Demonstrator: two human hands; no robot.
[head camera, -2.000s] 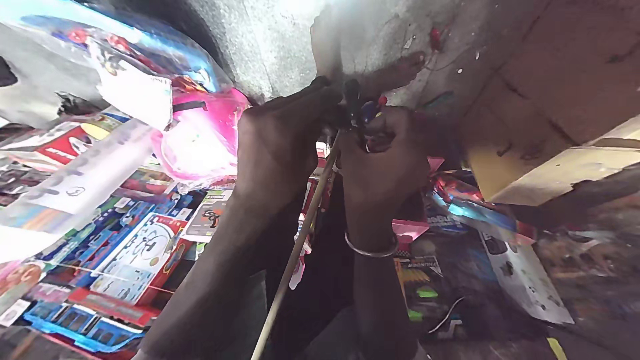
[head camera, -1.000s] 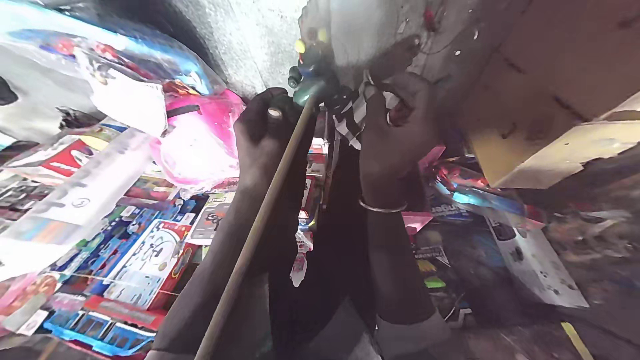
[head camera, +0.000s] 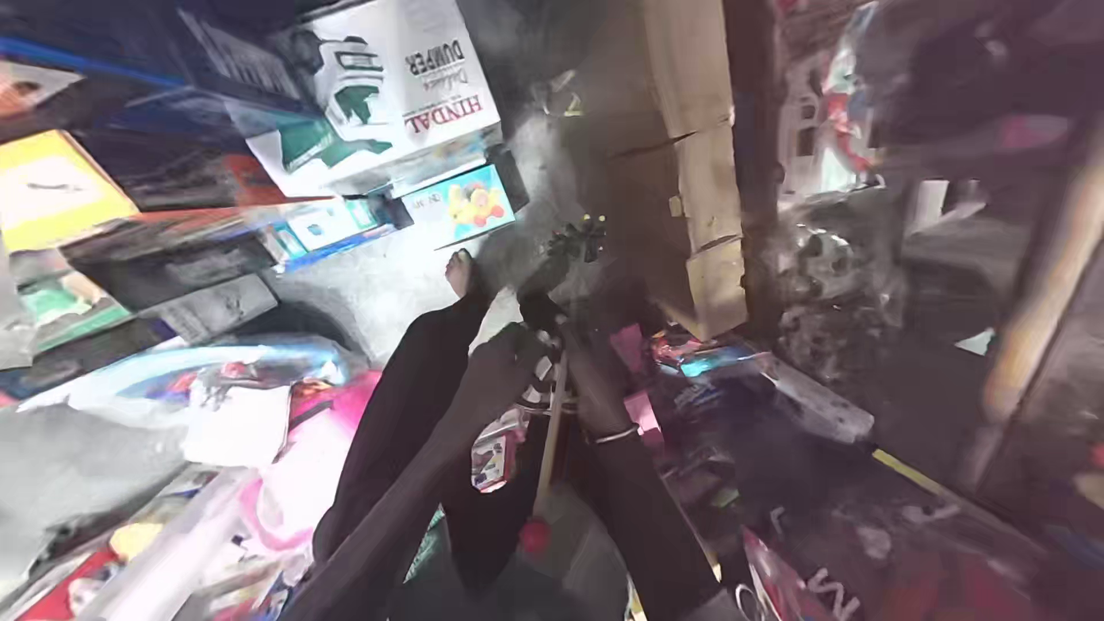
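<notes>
A thin light-coloured stick (head camera: 552, 431) runs up between my forearms, with a red ball (head camera: 535, 536) near its lower end. Around its upper part, my left hand (head camera: 509, 358) and my right hand (head camera: 573, 341) are close together; the fingers are dark and blurred, so their exact hold is unclear. Black-and-white striped material (head camera: 539, 392) hangs just below the fingers. Beyond the hands, a dark object with small yellow tips (head camera: 582, 240) is seen over the floor; whether it joins the stick cannot be told. A bangle circles my right wrist.
A white printed toy box (head camera: 405, 95) and a smaller blue box (head camera: 461, 207) stand ahead on the left. Pink plastic-wrapped goods (head camera: 302, 466) lie at left. A torn cardboard carton (head camera: 716, 259) stands right of centre. My bare foot (head camera: 460, 272) rests on the floor.
The view has swung widely, bringing the toy boxes and my foot in. One second ago my hands were apart beside the stick's top end; now they are close together at the stick.
</notes>
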